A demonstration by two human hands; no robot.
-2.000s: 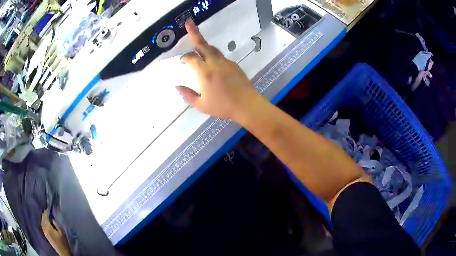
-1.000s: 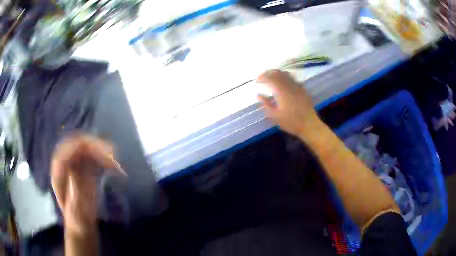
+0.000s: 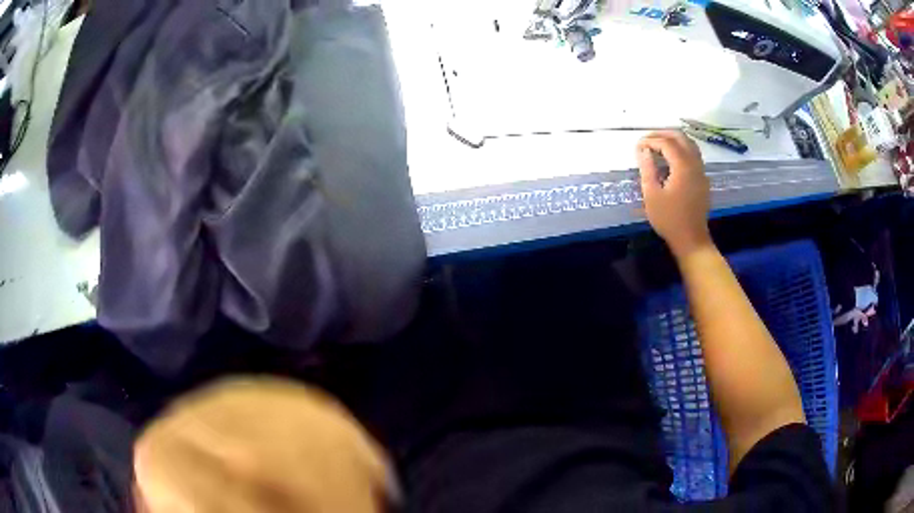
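Dark grey-purple garment pieces point(image 3: 215, 190) lie in a loose, folded heap over the table's left part and hang down over its front edge. My right hand point(image 3: 676, 185) rests at the table's front strip, fingers loosely curled with a gap to the thumb and nothing visible in them. Thread snips point(image 3: 717, 135) lie just right of its fingertips. My left hand point(image 3: 263, 446) is a large, blurred skin-coloured shape at the bottom left, close to the camera and below the cloth; its fingers cannot be made out.
The white sewing machine head point(image 3: 827, 58) is at upper right, with its small metal needle-area parts point(image 3: 576, 30) at top centre. A ruler strip point(image 3: 531, 205) runs along the blue-edged table front. A blue lattice basket point(image 3: 817, 331) stands below, partly behind my right forearm.
The view has swung left, showing more of the grey cloth. My right hand has left the control panel for the table's front strip. My left hand has left the cloth and is nearer the camera.
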